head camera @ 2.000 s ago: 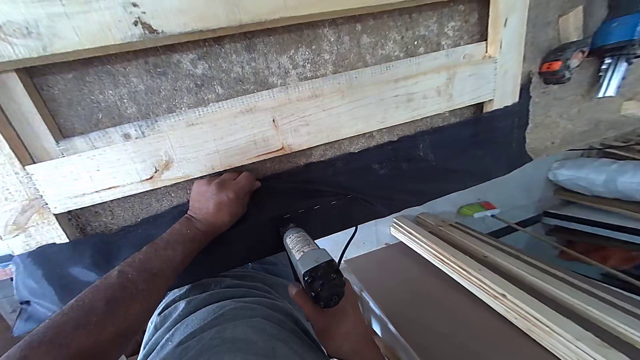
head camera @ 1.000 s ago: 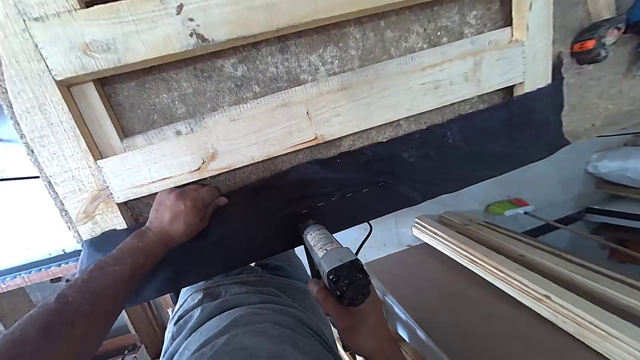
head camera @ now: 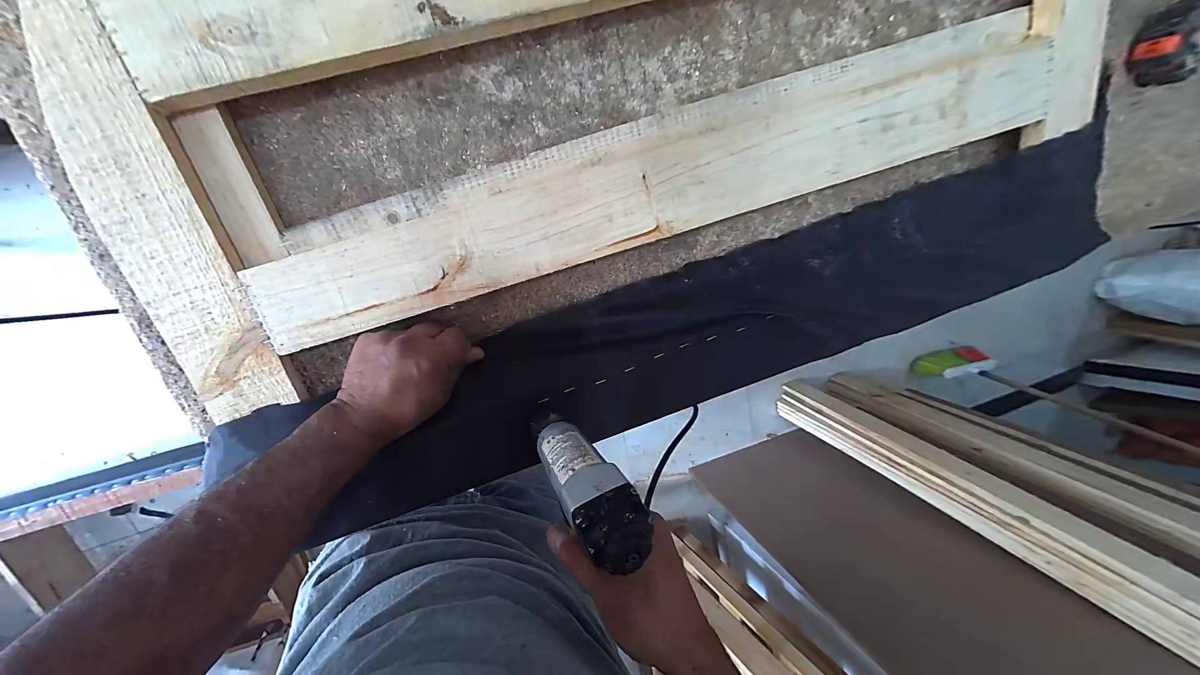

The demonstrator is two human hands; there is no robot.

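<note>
My right hand point(head camera: 637, 600) grips a grey and black staple gun point(head camera: 586, 487), its nose against the dark fabric strip point(head camera: 806, 300). A line of staples point(head camera: 656, 356) runs through the fabric up and to the right from the nose. My left hand point(head camera: 408, 375) presses on the fabric's upper edge, left of the staple gun, with its fingers curled; whether it pinches the cloth is hidden. Above the strip lies a pale wooden frame point(head camera: 525, 216) with a rough, mottled brown surface point(head camera: 600, 122) showing between its slats. A black cord point(head camera: 670, 450) curves beside the staple gun.
Stacked wooden boards point(head camera: 937, 469) lie on a brown panel point(head camera: 806, 553) at the right. Beyond them are a green and red brush head point(head camera: 953, 362) on a stick and a white plastic bundle point(head camera: 1153, 286). A black and orange tool point(head camera: 1162, 45) sits at the top right.
The staple gun and my left hand have moved left along the fabric, and the visible row of staples is longer. The view has shifted to the left.
</note>
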